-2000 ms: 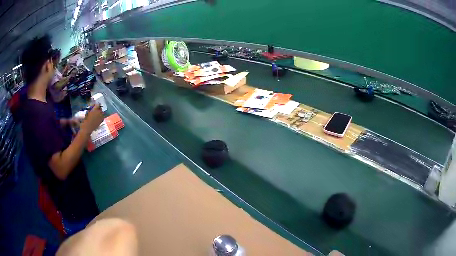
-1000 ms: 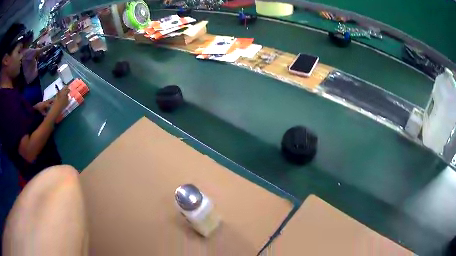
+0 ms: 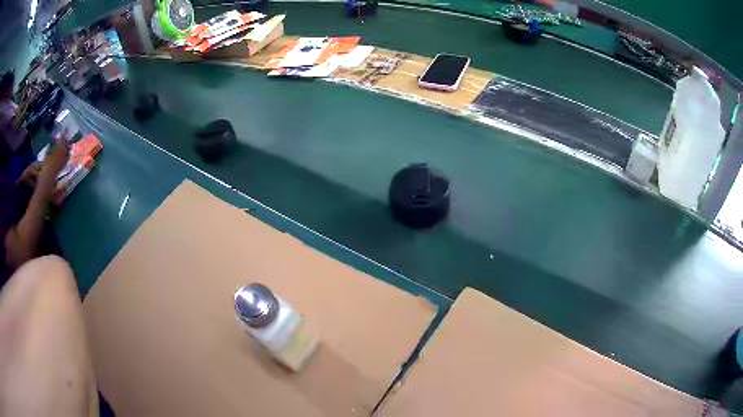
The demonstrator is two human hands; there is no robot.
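A whitish bottle with a shiny round metal top stands on the left cardboard mat. A squat black unit with a raised bar on top sits on the green belt beyond the mats. Two more black units, one nearer and one farther, lie up the belt to the left. A blue-topped unit is cut off by the right edge. A bare, blurred limb fills the lower left corner, with no hand visible on it. Neither of my hands shows.
A second cardboard mat lies right of a narrow gap. A phone, printed papers and a green fan are on the far ledge. A milky jug and small whitish container stand right. A person works at left.
The view has swung right and down, so bench and ledge shift left and up. The black units have moved left along the belt. The blue-topped unit has entered at right. The bottle stays on the mat.
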